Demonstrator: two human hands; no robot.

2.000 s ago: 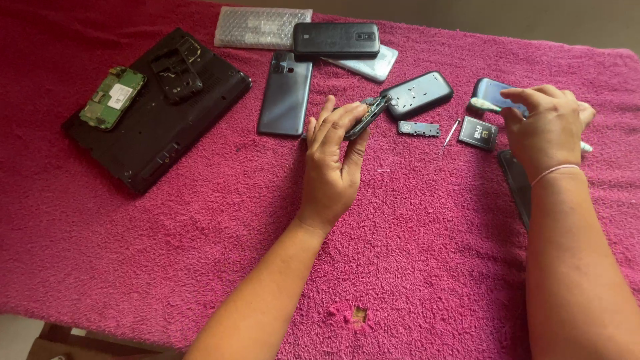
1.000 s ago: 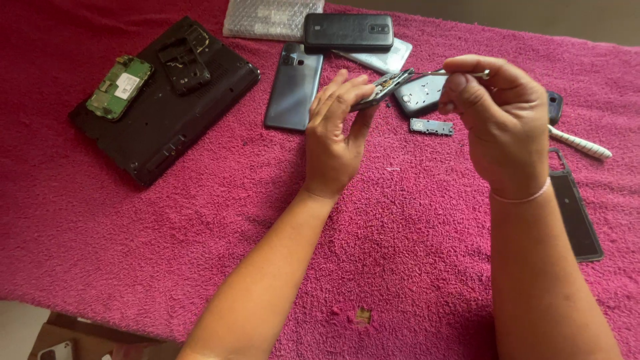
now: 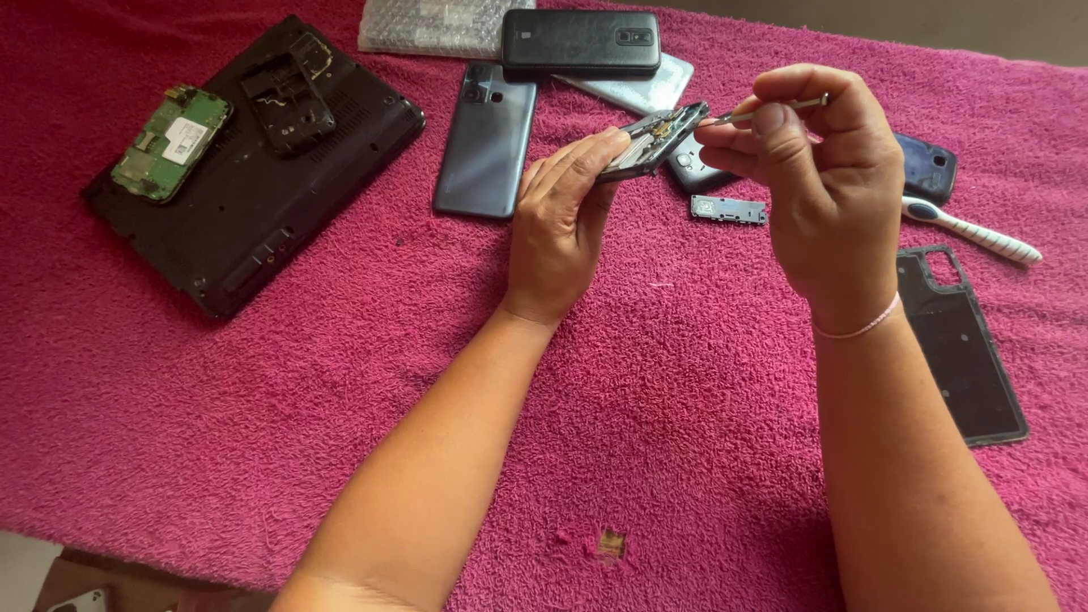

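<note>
My left hand point(image 3: 565, 217) holds an opened phone point(image 3: 654, 140) tilted up, its inner parts bare. Between the thumb and fingers of my right hand point(image 3: 816, 161) is a thin metal tool point(image 3: 790, 105), perhaps a small screwdriver; its tip is at the phone's upper right end. Behind the fingers of that hand, a phone shell point(image 3: 693, 166) is partly hidden. Just below lies a small dark phone part point(image 3: 728, 209). A toothbrush point(image 3: 973, 231) and a dark blue phone cover point(image 3: 928, 167) lie right of my right hand.
A laptop base point(image 3: 246, 204) at left bears a green circuit board point(image 3: 172, 144) and a black frame point(image 3: 289, 102). Phones point(image 3: 486, 144) point(image 3: 582, 42) and bubble wrap point(image 3: 433, 25) lie at the back. A dark back panel point(image 3: 965, 357) is beside my right forearm. The pink towel point(image 3: 654, 382) has a hole.
My right hand has let go of the toothbrush it seemed to hold two seconds ago, moved left to the opened phone, and now holds the thin metal tool. My left hand still holds the phone.
</note>
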